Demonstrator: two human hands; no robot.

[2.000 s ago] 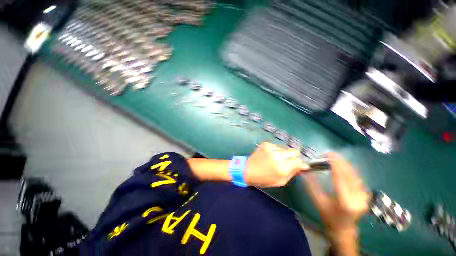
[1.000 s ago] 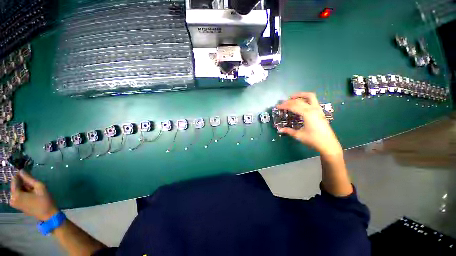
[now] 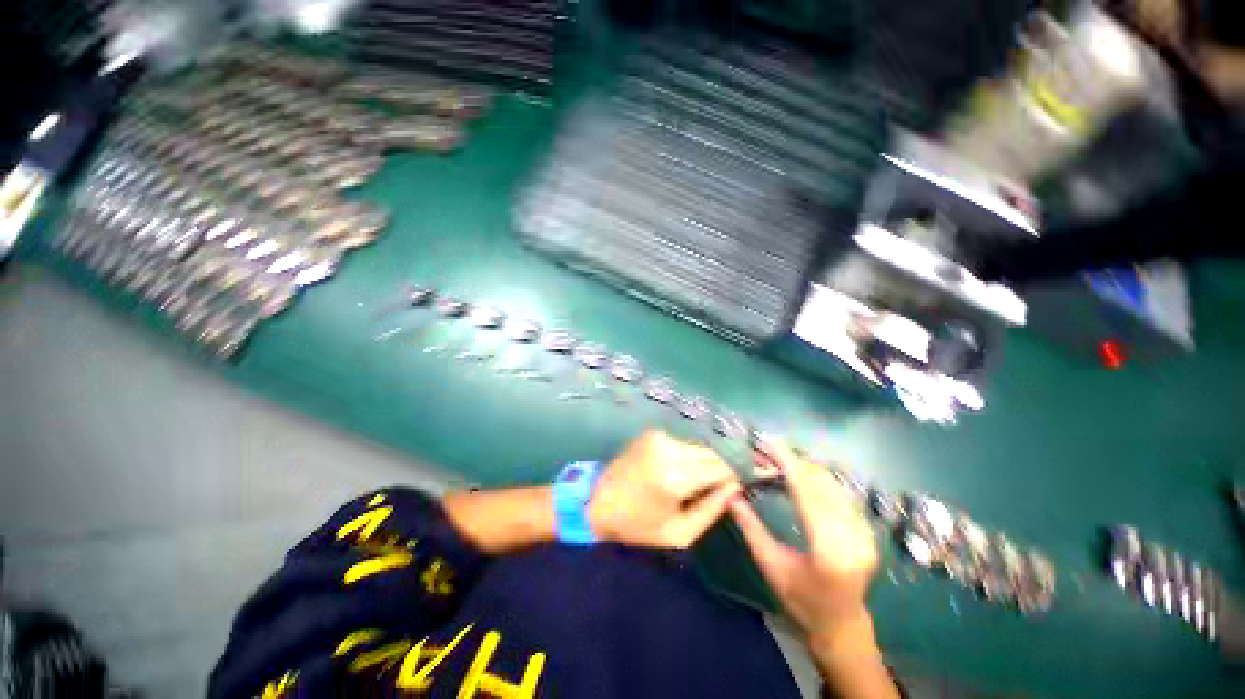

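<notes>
My left hand (image 3: 660, 492), with a blue wristband, and my right hand (image 3: 819, 539) meet over the bench's near edge. Their fingertips pinch a small dark flat part (image 3: 761, 481) between them, likely a circuit board; it is blurred and partly covered by the fingers. A slanting row of small wired components (image 3: 557, 341) lies behind my hands, with thin wires towards the near edge. Joined modules (image 3: 1004, 563) stand packed in a row just right of my right hand. Overlapping rows of circuit boards (image 3: 225, 205) lie at the left.
Clear ribbed blister trays (image 3: 669, 191) lie behind the row. A silver-white screw feeder (image 3: 901, 335) stands right of them. A grey box with a lit red switch (image 3: 1111, 355) is farther right. A short separate row of silver modules (image 3: 1165, 580) lies at the far right. The view is blurred.
The view has tilted and shifted. My left hand has come from the boards at the far left to meet my right hand. My right hand has left the joined modules and now touches the held part.
</notes>
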